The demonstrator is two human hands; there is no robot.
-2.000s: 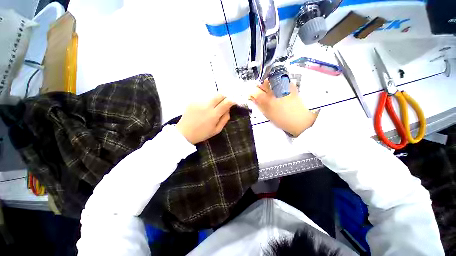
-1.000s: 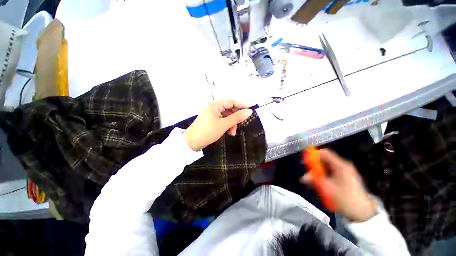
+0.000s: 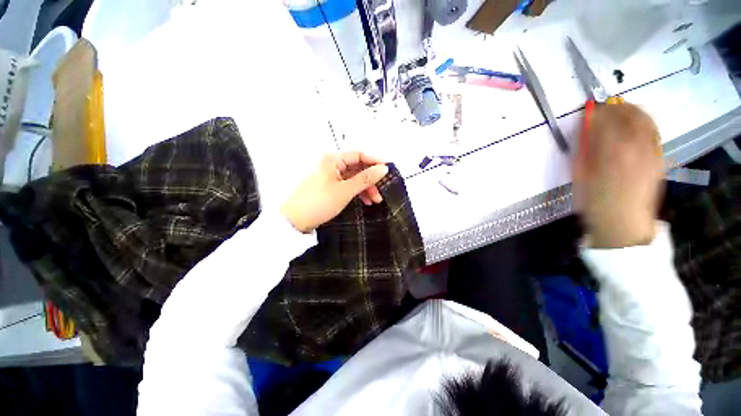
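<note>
My left hand [image 3: 331,188] pinches the top corner of the dark plaid garment [image 3: 357,260] between thumb and fingers, just below the sewing machine's needle area. The garment spreads left over the white table and hangs over its front edge. My right hand [image 3: 619,175] is blurred at the right, over the handles of the scissors [image 3: 587,73]. The blades lie on the table pointing up and away. Whether the fingers still grip the handles is hidden. Small dark scraps [image 3: 439,161] lie right of the garment corner.
The machine's needle and presser foot [image 3: 376,89] and grey ribbed knob [image 3: 423,100] are above my left hand. Tweezers [image 3: 542,99] and blue-pink snips [image 3: 492,77] lie right of them. A cardboard strip [image 3: 75,106] stands at the left. More plaid cloth [image 3: 715,268] is at the right.
My right hand first left the cloth, then held the scissors near the front edge, and has now moved up and right onto the table with them. The garment corner has shifted slightly left.
</note>
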